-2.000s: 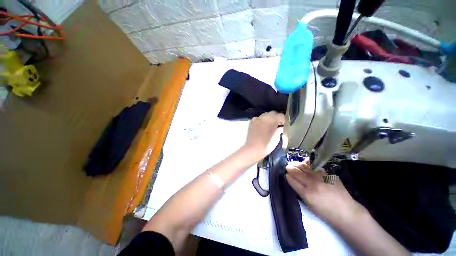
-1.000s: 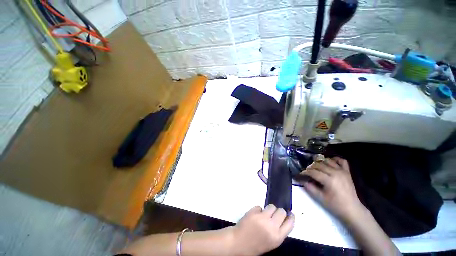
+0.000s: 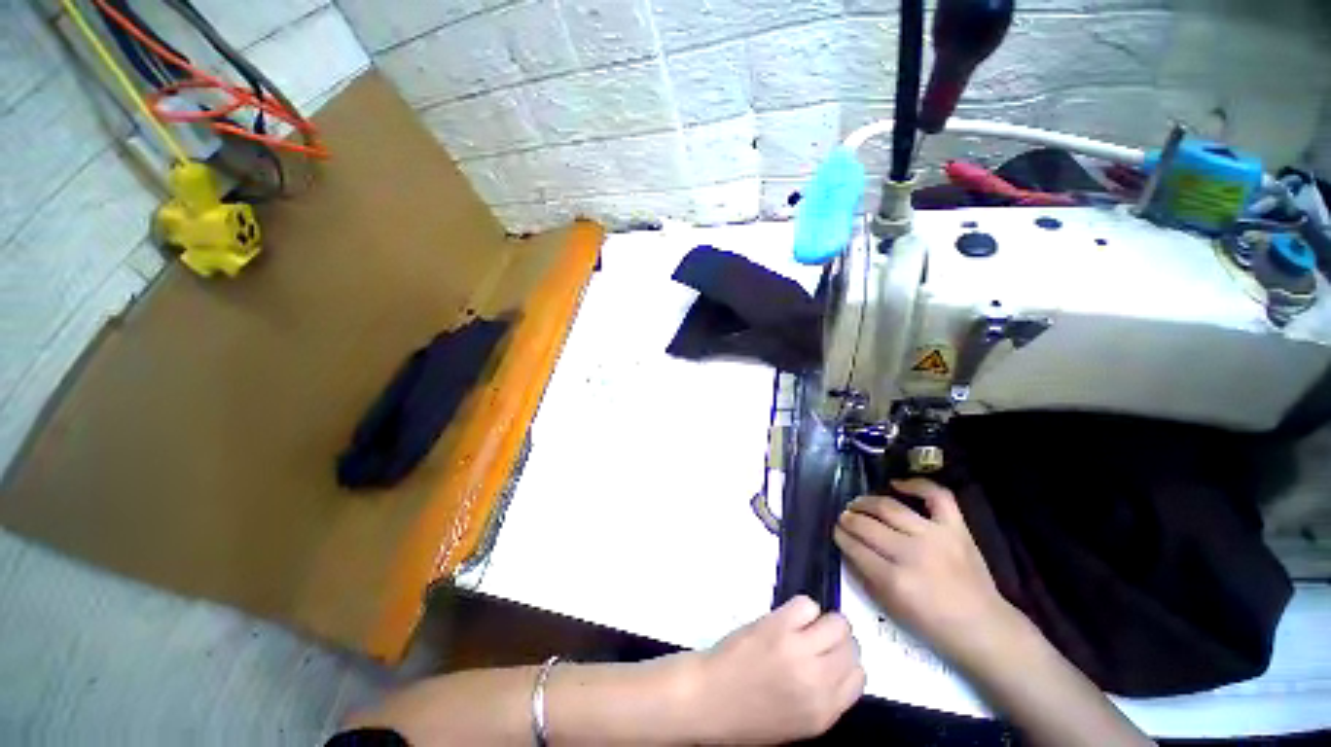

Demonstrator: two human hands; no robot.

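Observation:
A narrow dark band (image 3: 812,511) runs from the needle area down to the table's front edge. My left hand (image 3: 785,671) is closed on its near end, fingers pinching the cloth. My right hand (image 3: 917,562) lies just right of the band, below the presser foot (image 3: 870,435), fingertips on the dark cloth at its edge; whether it pinches the cloth is unclear. The large dark garment panel (image 3: 1124,540) is bunched under and right of the machine head (image 3: 1109,307). The needle is too small to make out.
Folded black pieces (image 3: 747,307) lie behind and left of the needle. A blue lamp (image 3: 829,207) hangs by the head front. A dark cloth bundle (image 3: 423,401) lies on cardboard (image 3: 263,423) beyond the orange-taped edge (image 3: 504,438). A dark-red-handled tool (image 3: 966,51) stands upright.
My left hand went from beside the needle to the band's near end, and holds there. My right hand has shifted slightly left and down since one second ago. The band looks narrower now.

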